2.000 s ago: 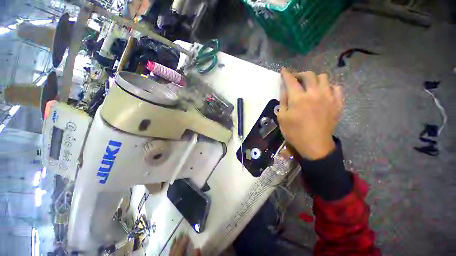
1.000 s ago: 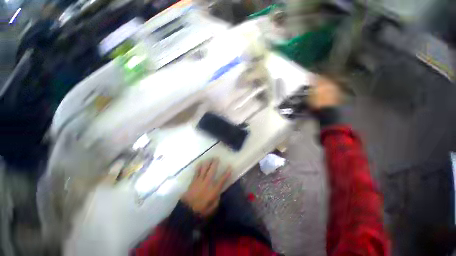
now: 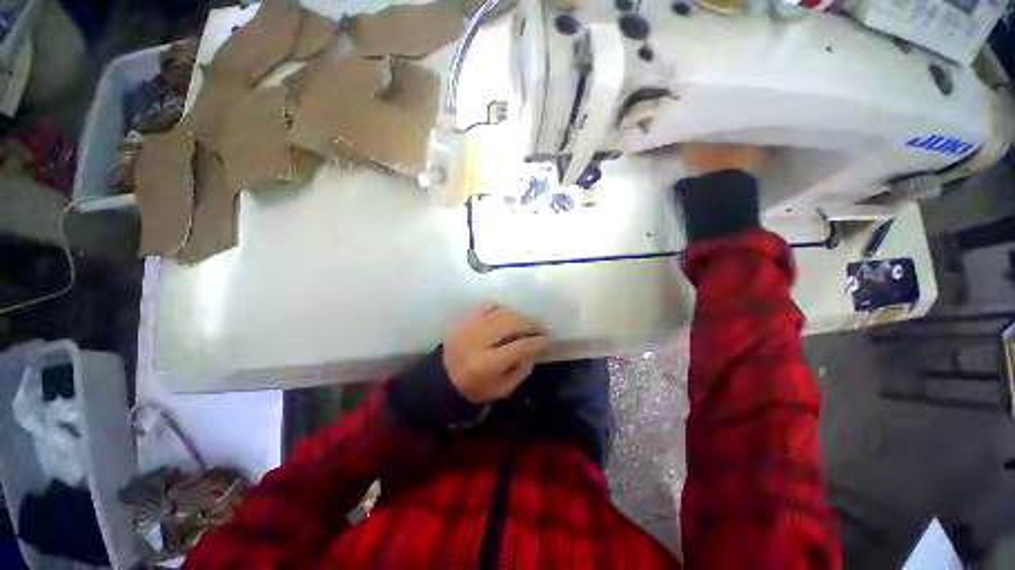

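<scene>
The white sewing machine head [image 3: 801, 95] reaches across the top right, with its presser foot and needle area [image 3: 562, 189] over the brightly lit bed [image 3: 590, 234]. My left hand [image 3: 495, 351] rests at the table's near edge, fingers together and curled; nothing shows in it, but its palm is hidden. My right hand [image 3: 718, 156] reaches under the machine arm, right of the needle. Its fingers are hidden, so its grip cannot be told. Flat tan-brown cut pieces [image 3: 362, 106] lie overlapping on the table, left of the needle.
The white table [image 3: 312, 295] has a black control plate [image 3: 882, 284] at its right end. A whitish bin [image 3: 106, 145] stands left of the table. Another bin [image 3: 106, 445] with white and black scraps stands lower left, beside a brown bundle [image 3: 184, 501].
The view has swung left to the needle and brown pieces. My right hand has moved from the table's right end to under the machine arm. My left hand's fingers, spread before, are now curled.
</scene>
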